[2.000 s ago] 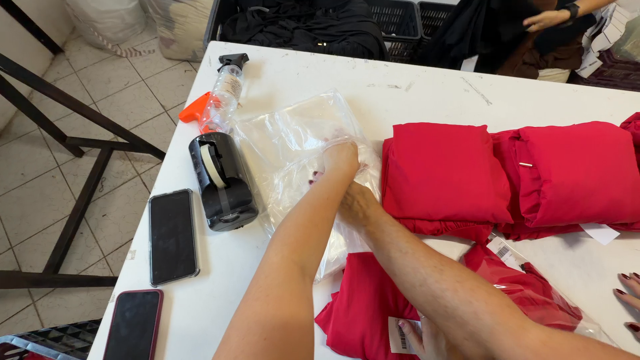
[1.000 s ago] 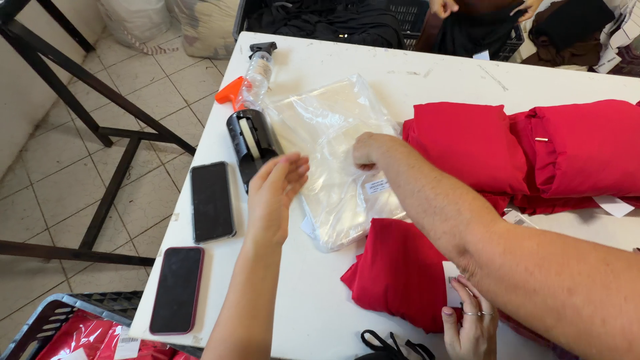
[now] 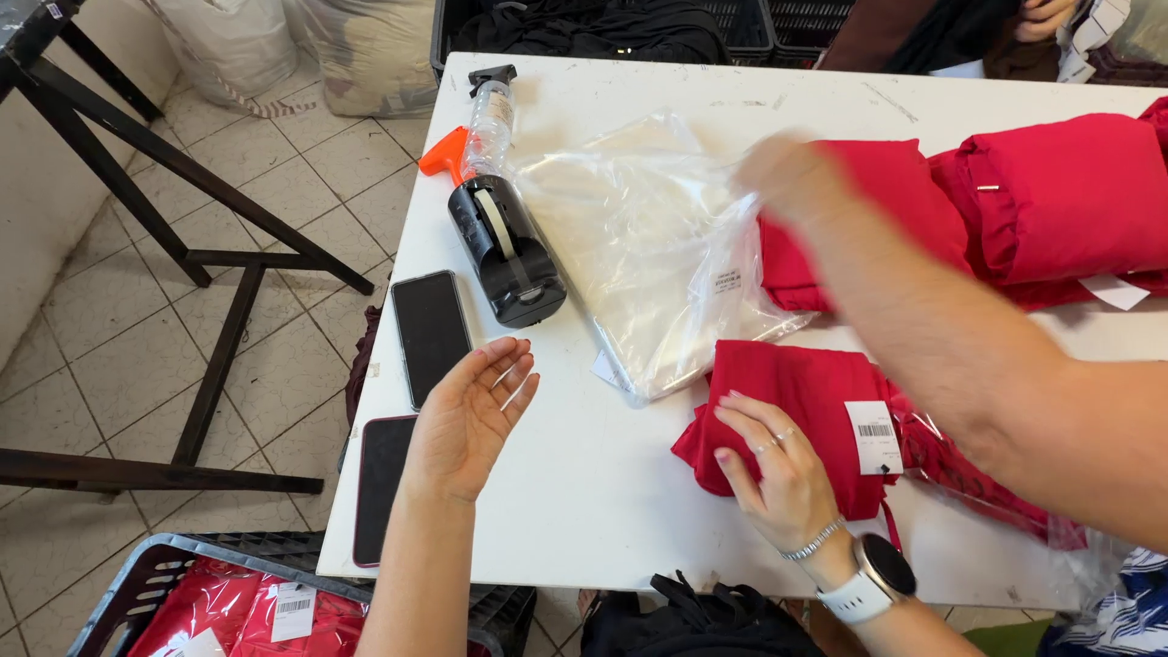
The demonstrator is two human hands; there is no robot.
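My left hand is raised palm up with fingers apart, holding nothing, near the two phones at the table's left side. My right hand, with rings, a bracelet and a white-strapped watch, rests flat on a folded red garment. A white barcode tag lies on that garment. A co-worker's blurred hand reaches from the right to the edge of the stack of clear plastic bags; whether it grips a bag cannot be told.
A black tape dispenser, a clear spray bottle and phones lie along the white table's left edge. Folded red garments are at the right. A crate holds bagged red garments at lower left.
My left hand has moved from beside the tape dispenser toward the phones. My right hand has moved from the garment's tag onto the red cloth. The co-worker's hand has moved to the bags' right edge.
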